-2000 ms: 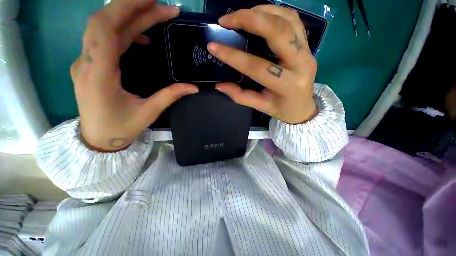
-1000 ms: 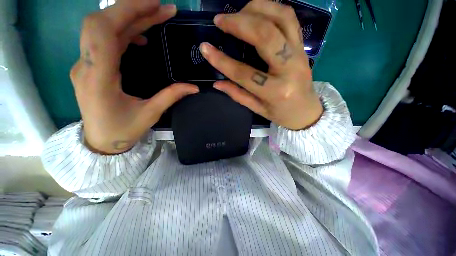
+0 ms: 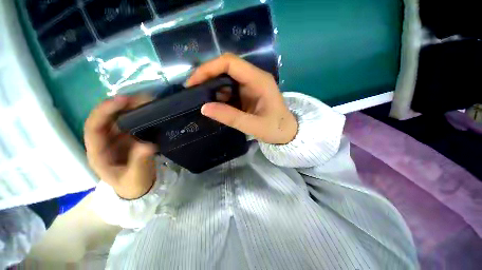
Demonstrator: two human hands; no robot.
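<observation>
A black housing [image 3: 211,149] is held tilted above my lap, in front of the striped smock. A wireless-charging panel [image 3: 182,130] with a pale wave symbol lies on its face. My left hand [image 3: 122,142], blurred, grips the housing's left end. My right hand [image 3: 252,103] grips its right end, with the thumb on the face and the fingers over the far edge, by an oval opening. Whether the panel lies flush cannot be told.
More wave-symbol panels [image 3: 186,46] lie in a shiny clear carrier sheet [image 3: 127,71] on the green mat [image 3: 338,50]. A white foam tray [image 3: 31,132] stands at the left. Pink cloth [image 3: 391,174] shows at the right; a pale sleeve is at the lower left.
The view has swung, showing more panels and the tray. The housing has tilted, its edge now visible. My right fingers have left the panel's face for the housing's right end; my left hand sits lower.
</observation>
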